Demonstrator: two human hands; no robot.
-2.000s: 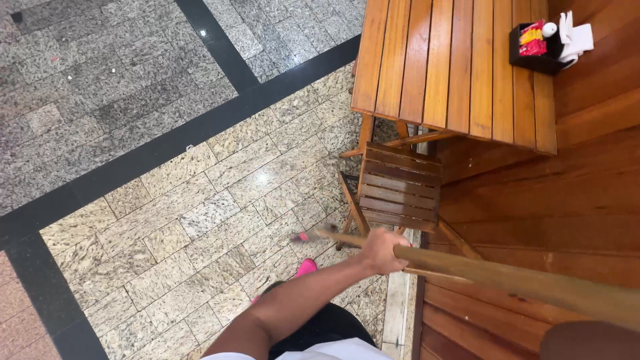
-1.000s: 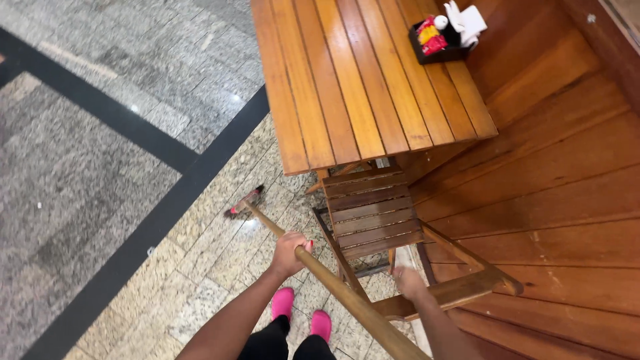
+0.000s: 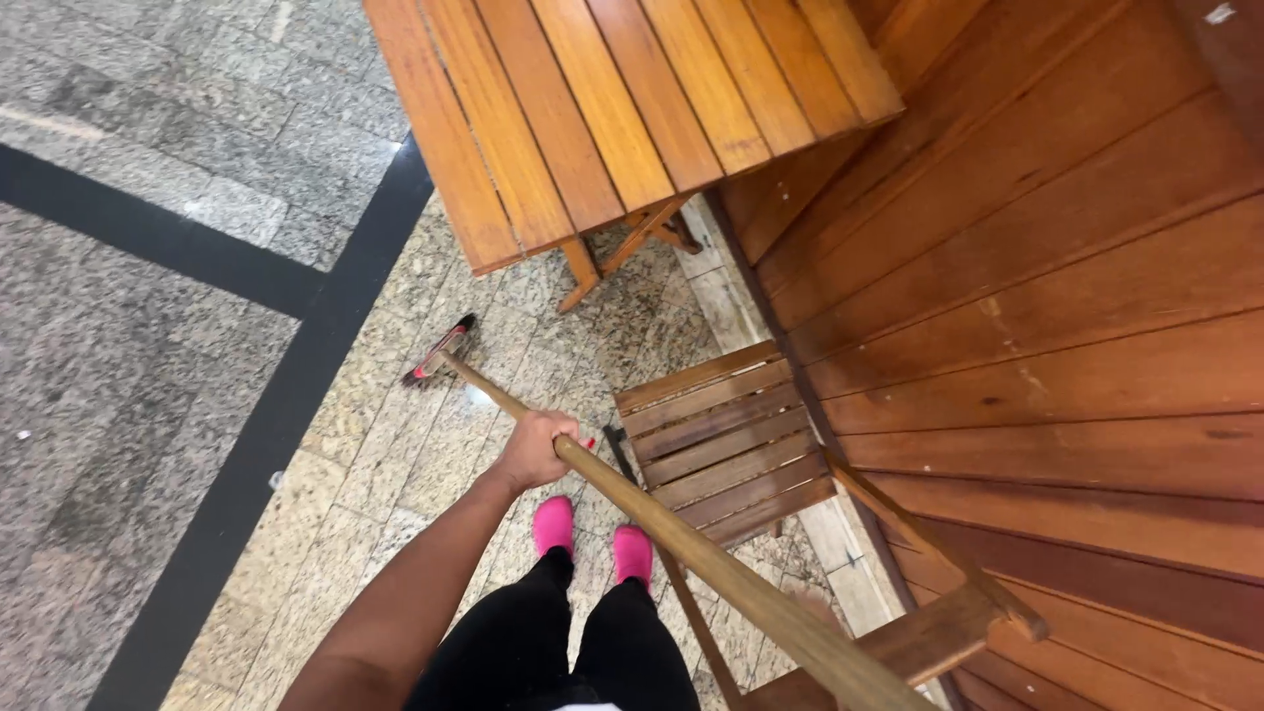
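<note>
My left hand (image 3: pixel 538 449) is closed around the wooden handle (image 3: pixel 681 533) of a broom. The handle runs from the lower right up to the broom head (image 3: pixel 440 353), which has pink parts and dark bristles and rests on the stone floor. Right of my left hand stands a slatted wooden folding chair (image 3: pixel 726 444), its seat apart from the table and its backrest toward the lower right. A blurred, skin-coloured patch by the chair's backrest, mostly behind the handle, seems to be my right hand (image 3: pixel 818 600); its grip cannot be made out.
A slatted wooden table (image 3: pixel 632 99) stands ahead, with its crossed legs (image 3: pixel 632 247) below. A wood-panelled wall (image 3: pixel 1047 346) rises on the right above a pale ledge. My pink shoes (image 3: pixel 592 538) are on the floor, left of the chair. A dark stripe (image 3: pixel 296 365) crosses the tiles.
The chair, whose seat was at the table's edge, now stands away from it, nearer to me. The broom stays in my left hand. The view has shifted, and the condiment holder is out of it.
</note>
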